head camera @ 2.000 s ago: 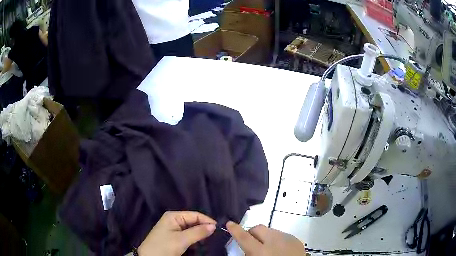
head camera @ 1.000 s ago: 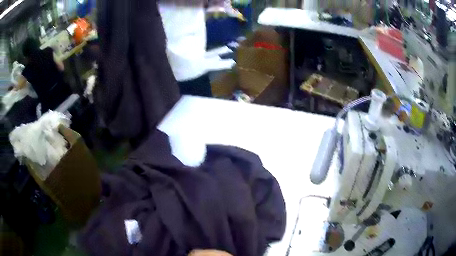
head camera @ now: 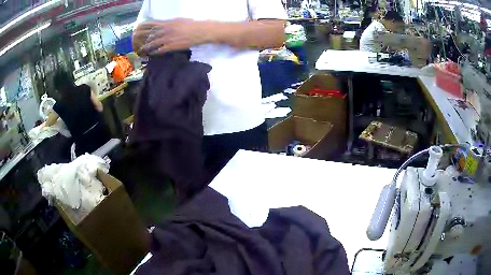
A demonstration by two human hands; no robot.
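The dark garment lies heaped on the white sewing table at the bottom of the view, with its lower part cut off by the picture's edge. Neither of my hands is in the picture. A person in a white top stands across the table and holds up another dark garment, which hangs down beside the table's left corner. The white sewing machine head is at the lower right, with a pale grey lamp on its left.
A cardboard carton heaped with white cloth stands at the left. An open carton is behind the table, near a low wooden stool. A person in black sits at the far left; another person sits at the upper right.
The view has tilted up and turned left. My hands have dropped out of the picture, and the heaped garment sits lower in view. The standing person's hands and arm now show.
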